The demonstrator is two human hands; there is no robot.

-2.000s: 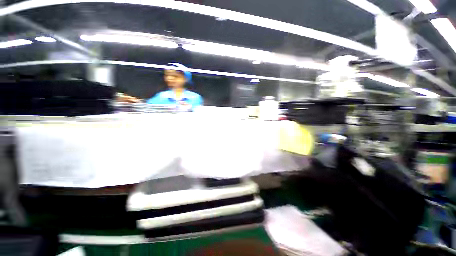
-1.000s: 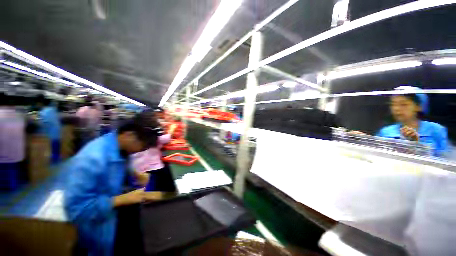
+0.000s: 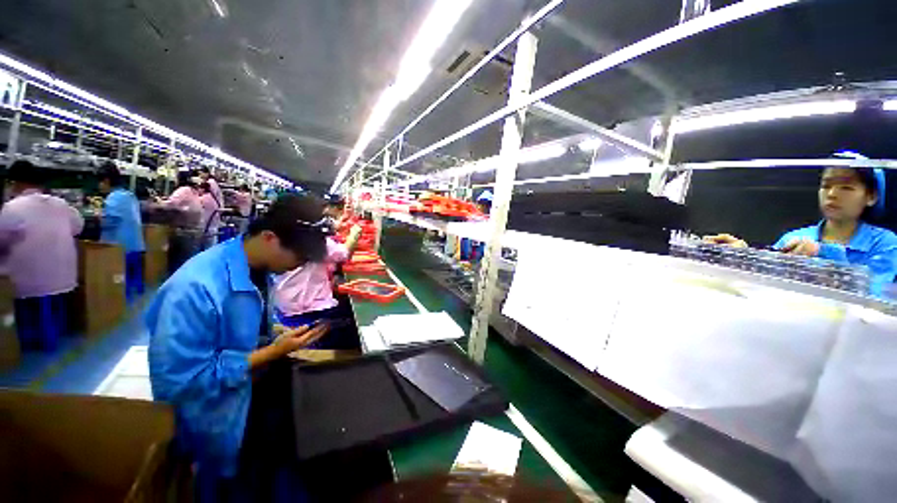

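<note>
A large black tray [image 3: 349,405] lies on the green bench in front of me. Its left pocket is bare, and a flat dark grey tablet [image 3: 445,380] lies tilted over its right side. A small cream sheet [image 3: 490,449] lies on the green surface right of the tray, with something brownish and shiny at its lower end, cut by the bottom edge. Neither of my hands can be made out; a brown blur at the bottom edge is too unclear to name.
White sheets [image 3: 423,328] lie behind the tray, with red frames [image 3: 372,290] beyond. A worker in blue [image 3: 202,344] stands left, holding a dark device. A white post [image 3: 497,216], hanging papers [image 3: 679,339] and white-and-black stack [image 3: 713,462] are right. A cardboard box [image 3: 79,442] is lower left.
My view has swung left from the shelf and stack to the tray and line. Since the middle frame, the worker in blue has raised their hands off the tray's edge.
</note>
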